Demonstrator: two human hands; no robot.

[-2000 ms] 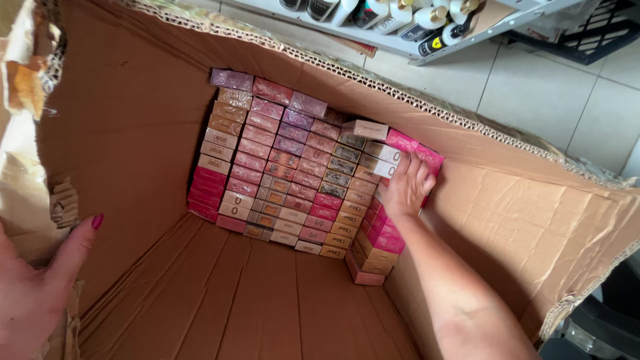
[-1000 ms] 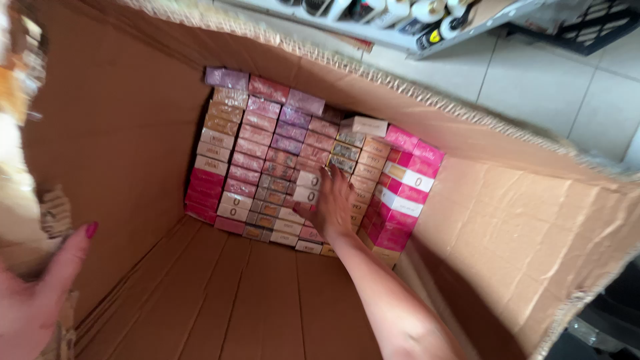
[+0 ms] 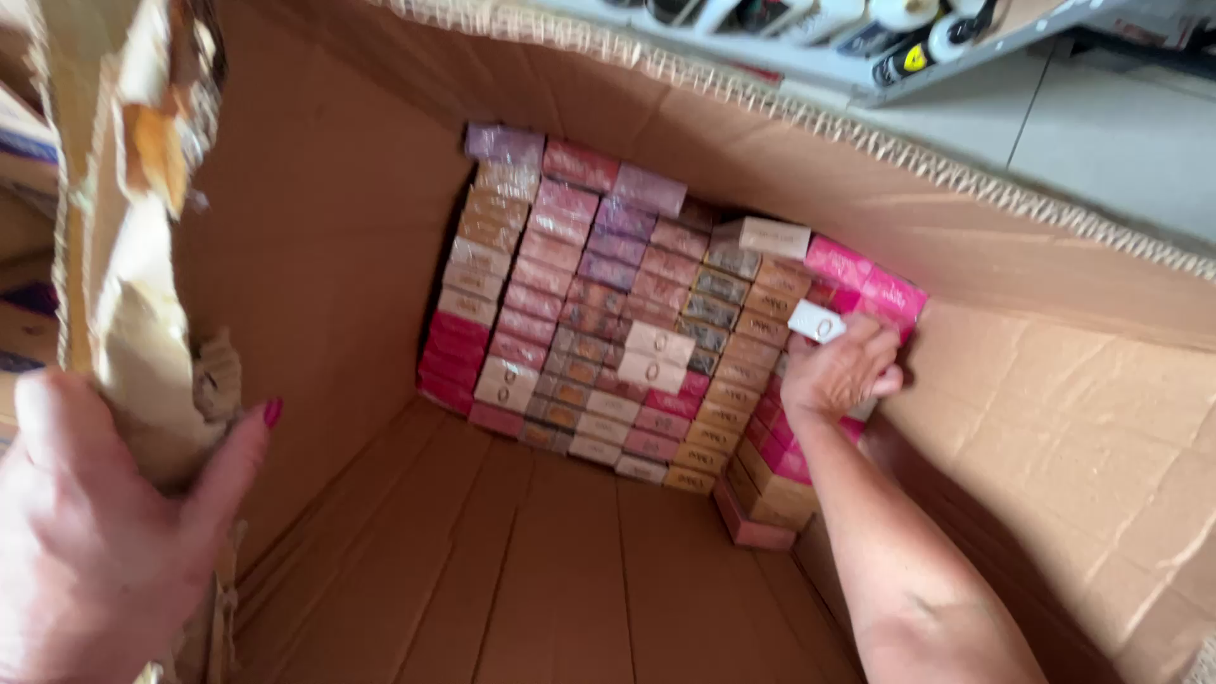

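Note:
My left hand (image 3: 104,532) grips the torn edge (image 3: 157,361) of a large cardboard carton (image 3: 570,589). Inside the carton, my right hand (image 3: 845,370) holds a small white box (image 3: 815,321) with an oval mark, above the right-hand stack. Rows of small boxed goods in clear wrap cover much of the far inner side: purple boxes (image 3: 622,233), pink boxes (image 3: 541,275), magenta boxes (image 3: 454,347) and tan boxes (image 3: 727,413). Two white boxes (image 3: 655,356) with oval marks lie on the middle rows. Bright pink boxes (image 3: 866,275) stand beside my right hand, which partly hides that stack.
The carton's corrugated rim (image 3: 760,100) runs across the top, and its right wall (image 3: 1064,408) slopes beside my forearm. Beyond the rim are a metal shelf (image 3: 1007,43) with several bottles (image 3: 912,62) and a tiled floor (image 3: 1121,123).
My right hand has moved from the middle rows back to the right stack and now holds a white box. Two white boxes now show on the middle rows. My left hand has stayed at the carton's edge.

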